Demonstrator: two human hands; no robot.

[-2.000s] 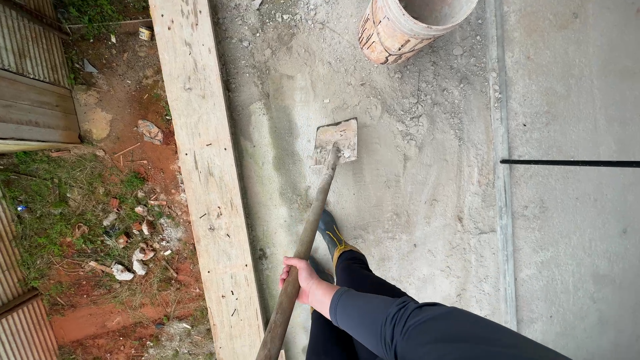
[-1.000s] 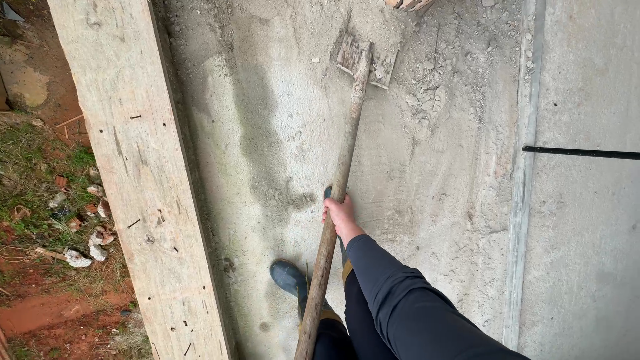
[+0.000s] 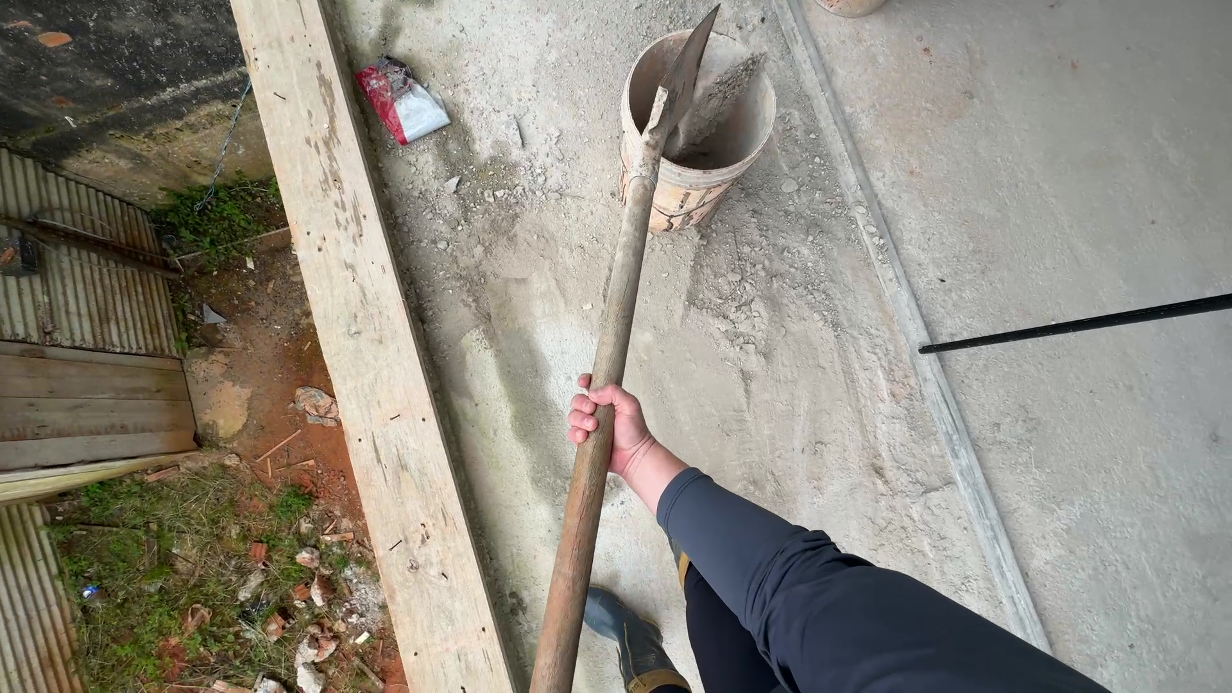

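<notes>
My right hand [image 3: 621,423] is closed around the middle of a hoe's wooden handle [image 3: 576,539], which slants up through the view. The hoe's metal blade [image 3: 685,72], seen nearly edge-on, is tilted over the mouth of a stained plastic bucket [image 3: 681,204]. Loose grey debris [image 3: 717,106] shows beside the blade, within the bucket's mouth; whether it is falling or lying there I cannot tell. The bucket stands on the rough concrete floor, with grit around its base. My left hand is out of view.
A wooden board [image 3: 371,385] edges the floor, with weeds and rubble [image 3: 308,577] on the ground beyond it. A crumpled red and white bag [image 3: 399,101] lies near the board. To the right are a raised strip [image 3: 924,375] and a black rod [image 3: 1078,324]. My boot [image 3: 621,630] is below.
The hoe's blade has gone from the gritty floor up to the bucket's mouth, and it is now turned nearly edge-on. My right hand has kept its hold on the handle. The view has shifted.
</notes>
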